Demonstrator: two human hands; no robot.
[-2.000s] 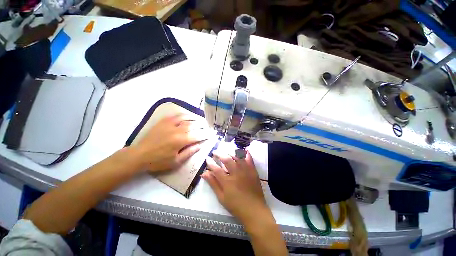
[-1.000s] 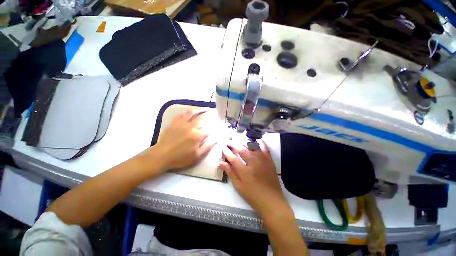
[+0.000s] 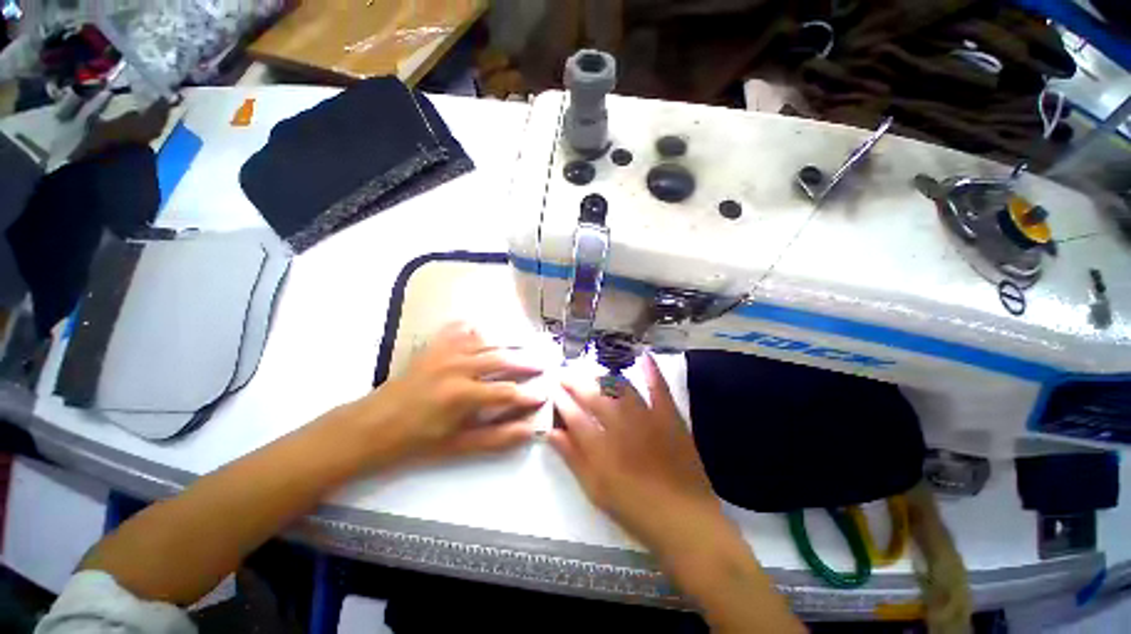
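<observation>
A beige card template (image 3: 434,295) lies on a dark panel (image 3: 392,325), whose border shows along the left and back edges. My left hand (image 3: 465,394) rests flat on the template, fingers pointing at the needle area. My right hand (image 3: 626,434) lies beside it, just in front of the presser foot, fingers spread. Both hands press on the work. The needle and the right edge of the work are washed out by the lamp of the sewing machine (image 3: 695,266). A black fabric panel pile (image 3: 806,434) lies right of the needle, partly under the arm.
Grey-backed panels (image 3: 180,322) are at far left. Two-part dark panels (image 3: 347,155) lie at upper left. Green and yellow scissor handles (image 3: 833,545) and a tan cord (image 3: 939,557) are at the front right edge. Brown cloth (image 3: 918,74) is heaped behind the machine.
The template and panel have turned from slanted to nearly square with the table, and the work has moved away from me under the foot. My left hand has shifted with it.
</observation>
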